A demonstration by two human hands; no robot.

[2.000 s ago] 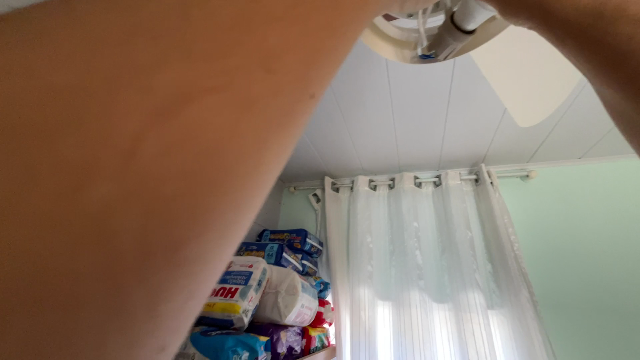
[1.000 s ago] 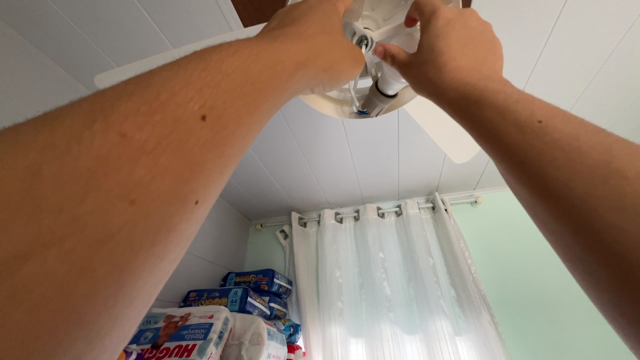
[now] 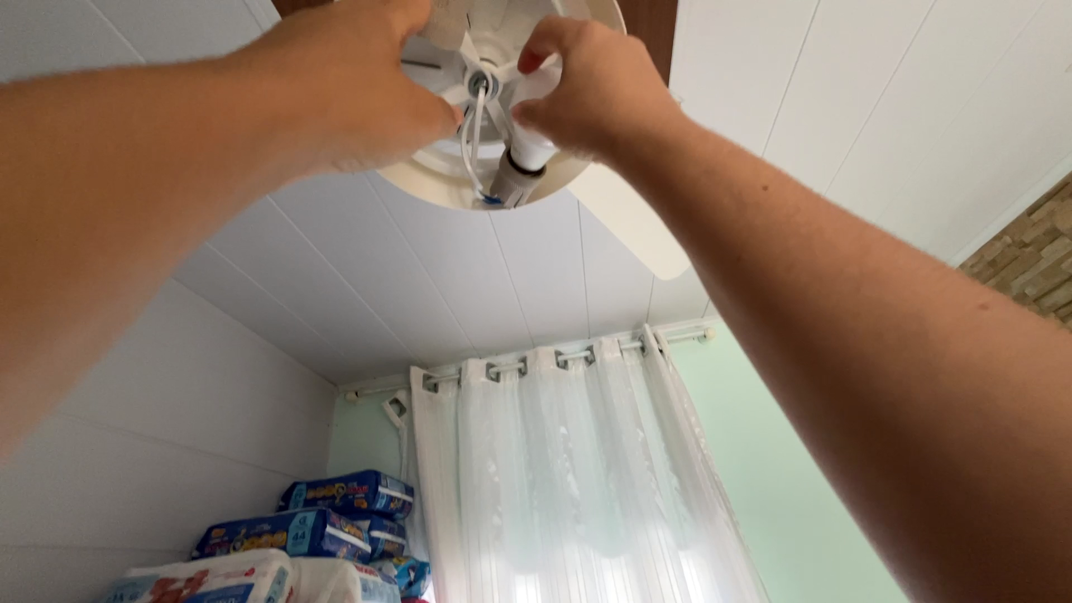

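Note:
Overhead is the round white light housing of a ceiling fan (image 3: 435,180), with white wires (image 3: 473,142) at its centre. A white light bulb (image 3: 533,151) sits in a grey lamp socket (image 3: 515,182) inside the housing. My right hand (image 3: 599,92) has its thumb and fingers around the bulb's upper part, partly hiding it. My left hand (image 3: 360,92) is at the housing's left side, its thumb near the wires and its fingertips out of sight at the top; whether it grips the rim cannot be told.
A white fan blade (image 3: 636,222) extends below right of the housing. Beyond are a white panelled ceiling (image 3: 402,260), a sheer white curtain (image 3: 561,469) on a rod (image 3: 687,337), and stacked diaper packs (image 3: 335,536) at lower left. A stone-patterned wall (image 3: 1030,251) shows at far right.
The view has shifted, bringing the housing and both hands into sight. Since one second ago, my left thumb has moved away from the centre, uncovering more of the wires. My right hand remains at the bulb.

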